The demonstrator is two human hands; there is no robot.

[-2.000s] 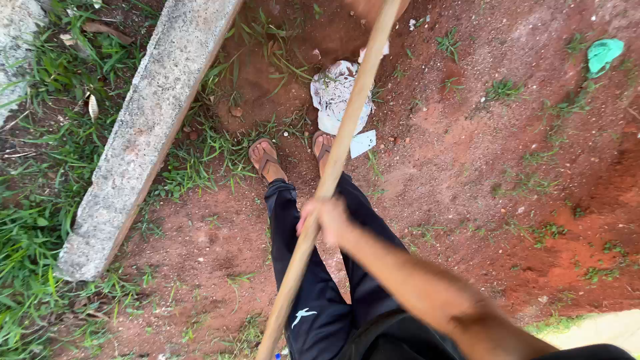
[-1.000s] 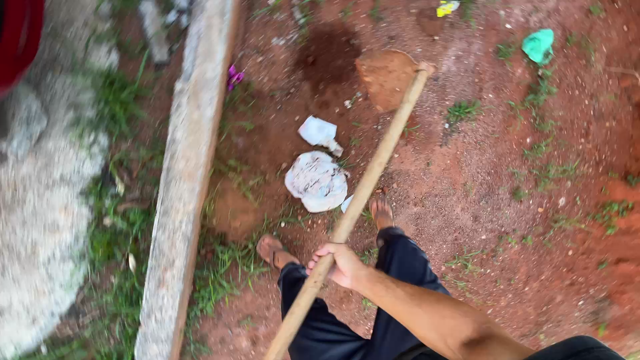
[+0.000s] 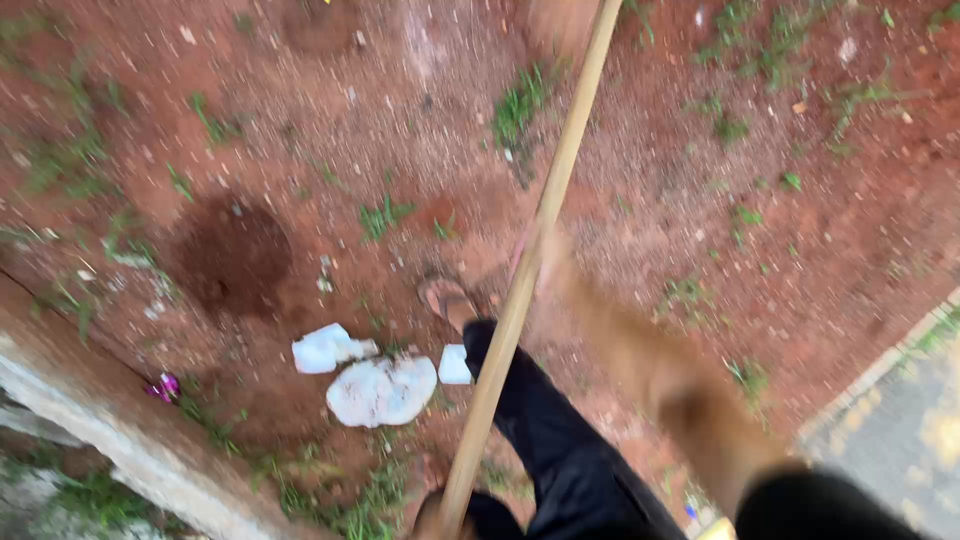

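A long wooden hoe handle (image 3: 514, 322) runs slantwise from the top edge to the bottom edge. My right hand (image 3: 544, 244), blurred by motion, is closed around its middle, with the forearm reaching in from the lower right. At the bottom edge, my left hand (image 3: 442, 519) shows only in part around the handle's lower end. The reddish hoe blade (image 3: 562, 30) is blurred and cut off by the top edge. Left of the handle, a crumpled white plastic bag (image 3: 382, 391) lies on the soil between two white pieces of litter (image 3: 319, 349).
A concrete beam (image 3: 135, 465) lies across the lower left, with grass beside it. A dark patch of damp-looking soil (image 3: 231, 255) is at the left. My sandalled foot (image 3: 448, 298) stands on red earth near the litter. A paved edge (image 3: 877, 367) borders the lower right.
The view has swung to the right, away from the beam. My right hand remains on the handle, and part of my left hand now shows at its lower end. One foot has stepped forward past the bag.
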